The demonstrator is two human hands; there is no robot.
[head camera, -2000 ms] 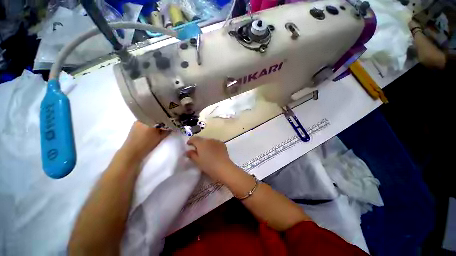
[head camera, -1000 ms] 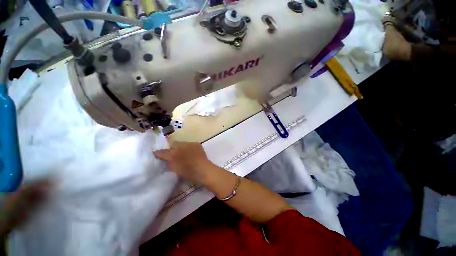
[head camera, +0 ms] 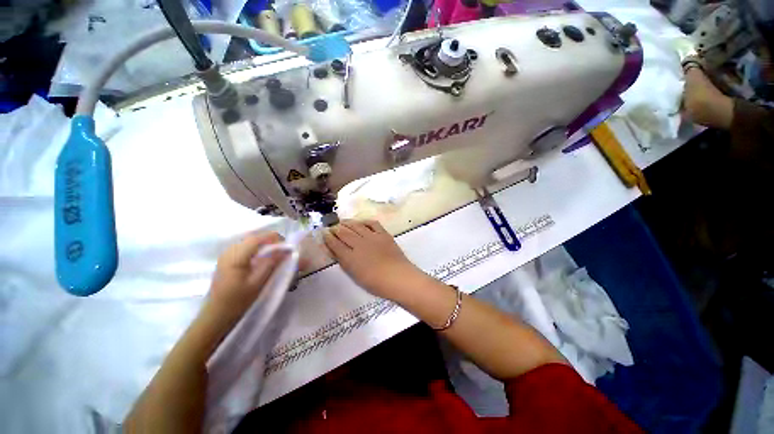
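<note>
White fabric [head camera: 276, 284] runs from the presser foot [head camera: 325, 216] of the cream sewing machine [head camera: 373, 110] toward me and hangs over the table's front edge. My left hand [head camera: 240, 269] grips a fold of it a little in front and left of the needle. My right hand [head camera: 363, 253] lies palm down just in front of and right of the presser foot, fingertips by the needle area; whether it pinches cloth cannot be told. More white fabric [head camera: 144, 246] spreads left of the machine.
Thread snips [head camera: 501, 225] lie right of the needle. A yellow tool [head camera: 618, 157] lies at the machine's right end. A blue lamp [head camera: 85, 208] hangs at left. White cloth [head camera: 586, 318] lies in a blue sling below the table edge. Another person's hand [head camera: 706, 97] is at upper right.
My left hand, blurred at the far left one second ago, is back near the needle and holds the fabric. My right hand remains by the presser foot. The camera view has shifted.
</note>
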